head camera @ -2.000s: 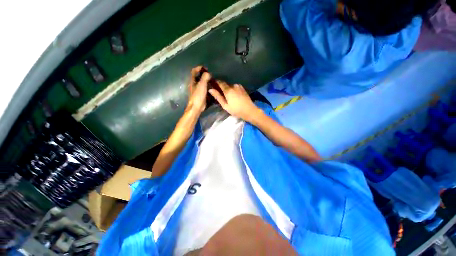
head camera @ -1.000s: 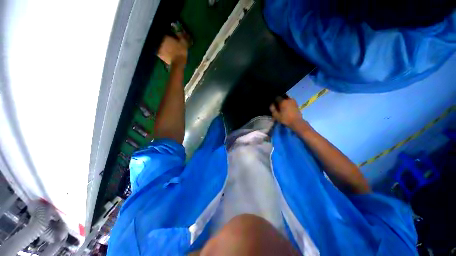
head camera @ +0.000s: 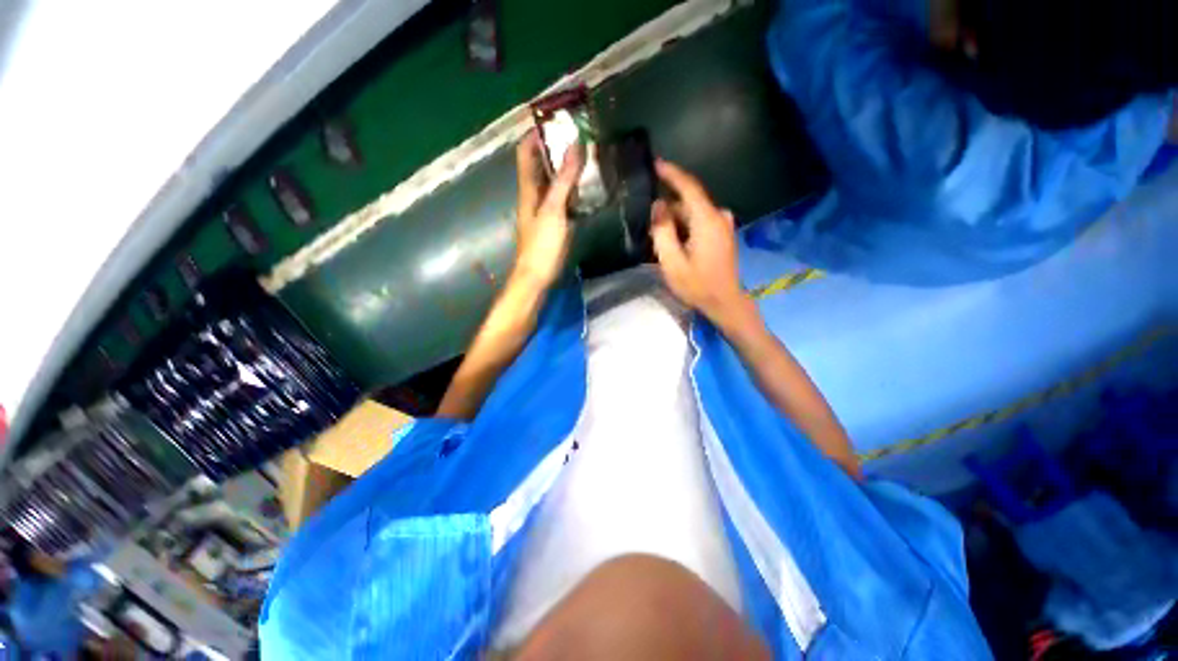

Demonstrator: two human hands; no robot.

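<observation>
My left hand (head camera: 548, 213) holds a partly assembled mobile phone (head camera: 563, 134) over the dark green bench strip, close to the pale rail. The phone has a dark reddish top edge, a pale white middle and some green at its side. My right hand (head camera: 698, 242) holds a thin black phone housing (head camera: 636, 189) upright, just right of the phone. The two pieces are close together; whether they touch is hard to tell.
A pale worn rail (head camera: 401, 191) divides the bench from the green belt, where dark phone units (head camera: 289, 196) lie spaced out. Stacked glossy black trays (head camera: 246, 375) and an open cardboard box (head camera: 339, 452) are at left. A person in a blue smock (head camera: 891, 168) is close at right.
My left hand has come back from the belt and now holds a phone over the bench. My right hand has moved up beside it with a black housing. The view has swung back too.
</observation>
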